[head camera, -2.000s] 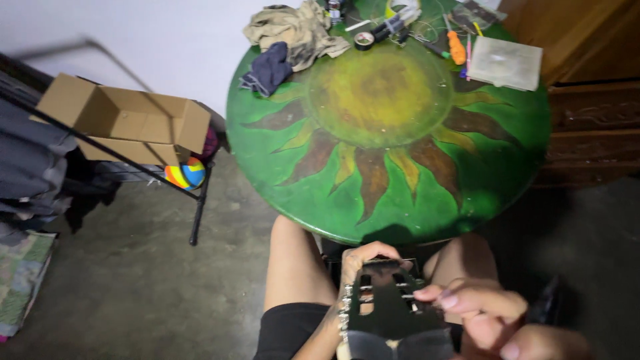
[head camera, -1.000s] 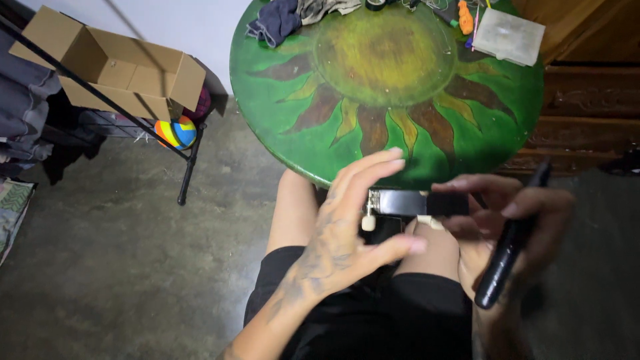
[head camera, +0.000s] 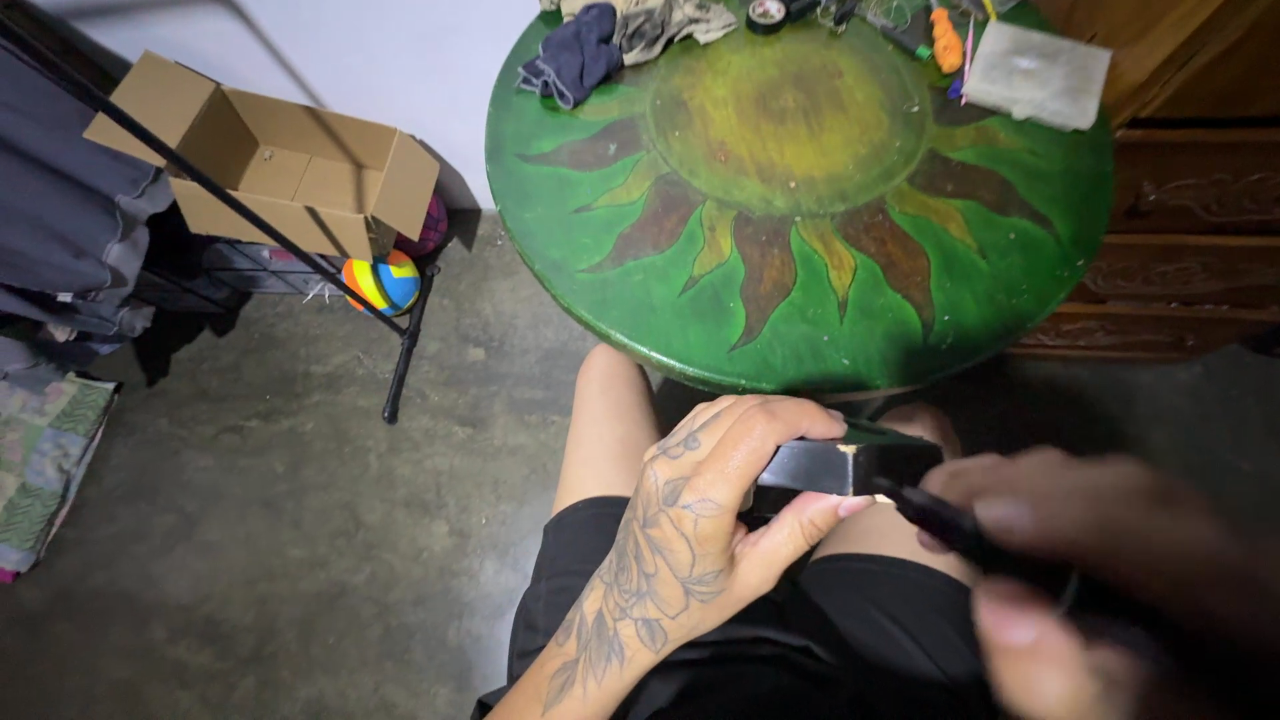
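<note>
My left hand (head camera: 720, 500) grips the black headstock of a stringed instrument (head camera: 850, 470), fingers over its top and thumb below. Pale chipped spots show along the headstock's edge. My right hand (head camera: 1050, 540), blurred, holds a black marker pen (head camera: 950, 530) whose tip points at the headstock end, touching or very near it. The rest of the instrument is hidden behind my left hand or out of sight. Both hands are above my lap, just below the near edge of a round green table (head camera: 670, 365).
Cloths (head camera: 580, 55), black tape (head camera: 767, 14), an orange-handled tool (head camera: 945, 40) and a translucent plastic box (head camera: 1040, 75) lie on the table's far side. A cardboard box (head camera: 290, 170), a colourful ball (head camera: 383, 283) and a black metal rack (head camera: 250, 210) stand left. Wooden drawers (head camera: 1180, 270) stand right.
My left hand has closed around the headstock, where it was spread a second ago. The pen in my right hand has swung from upright so that its tip meets or nears the headstock.
</note>
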